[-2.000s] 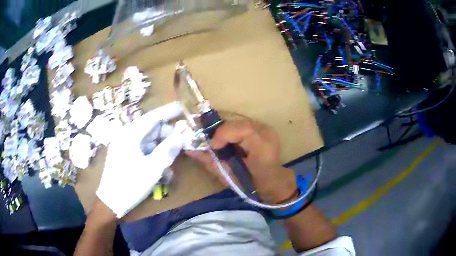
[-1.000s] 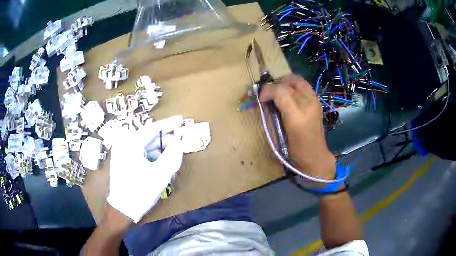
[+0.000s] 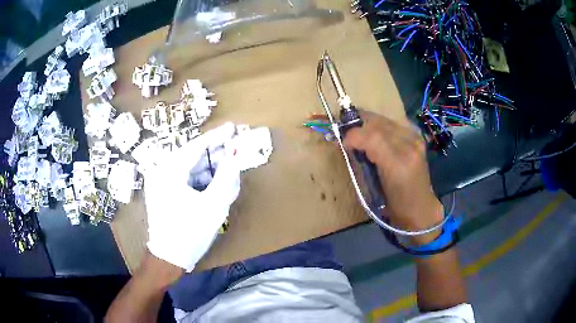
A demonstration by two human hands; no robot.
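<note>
My left hand (image 3: 192,195), in a white glove, holds a white plastic housing (image 3: 258,147) between thumb and fingers above the cardboard. A small yellow part shows just below the glove. My bare right hand (image 3: 391,154) grips the black handle of the soldering iron (image 3: 338,82), its silver barrel pointing up and away. A thin feed tube runs along the iron and loops over the wrist to the blue wrist strap (image 3: 442,238). A few red, green and blue lead wires (image 3: 321,126) stick out left of the right fingers, over the cardboard.
White housings (image 3: 123,131) lie in a loose heap at left, some on the cardboard sheet (image 3: 303,208). Small circuit boards (image 3: 19,221) are at far left. A clear fume hood (image 3: 252,22) is at the top. Tangled lead wires (image 3: 458,82) lie at right on the dark bench.
Two seconds ago both hands were together at the housing. My right hand has moved away right with the iron, and coloured wires now show at its fingers. The held housing has moved slightly right.
</note>
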